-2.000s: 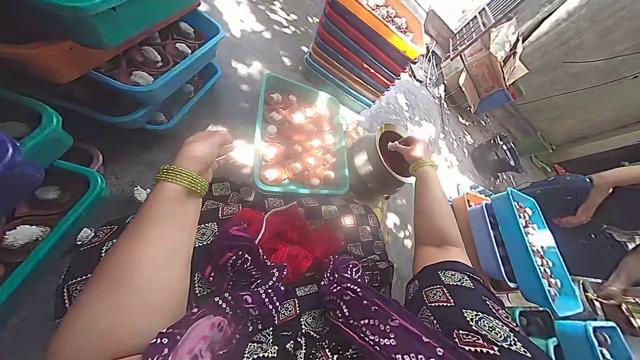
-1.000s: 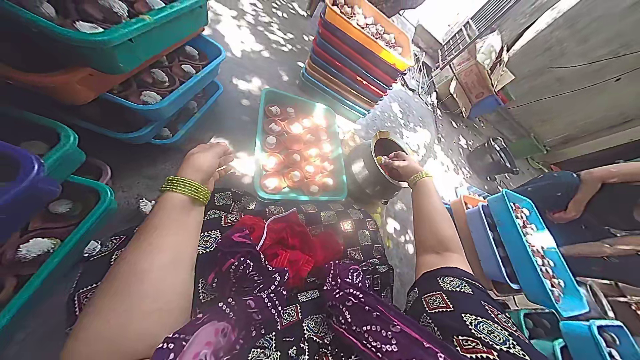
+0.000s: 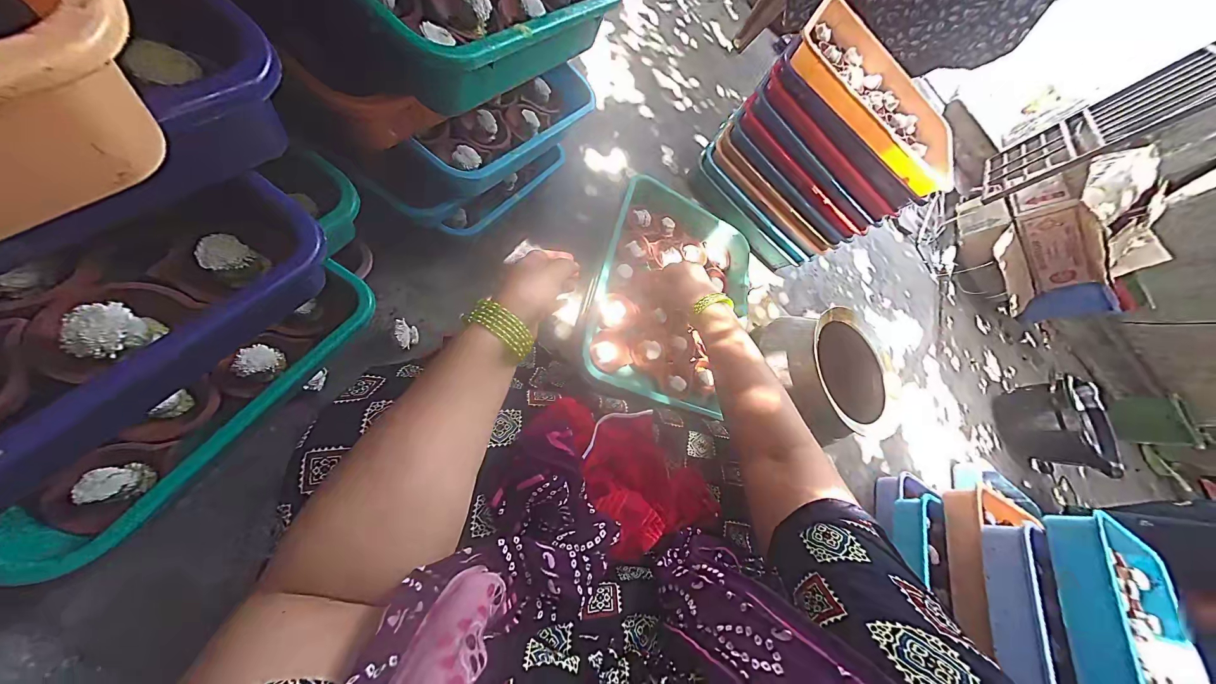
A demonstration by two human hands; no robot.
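A green plastic tray (image 3: 608,285) holds rows of small reddish clay pots, many with a white flower-like piece on top. My right hand (image 3: 679,285) is over the middle of this tray, fingers pointing down; glare hides what its fingertips hold or touch. My left hand (image 3: 541,275) is raised just left of the tray, curled, with a white piece (image 3: 522,251) at its fingers. Beside the tray, to the right, a round metal pot (image 3: 807,370) leans with its dark mouth facing right. Red cloth (image 3: 632,484) lies on my lap.
Stacked purple (image 3: 285,275), orange and green trays with clay pots crowd the left. Behind the tray stands a leaning stack topped by an orange tray (image 3: 864,104). More blue trays (image 3: 1107,579) are at lower right. Loose white pieces (image 3: 406,333) lie on the ground. Another person is partly visible at lower right.
My right hand has moved left from the metal pot's mouth to over the green tray. My left hand stays left of the tray. The view has shifted, showing more of the left stacks.
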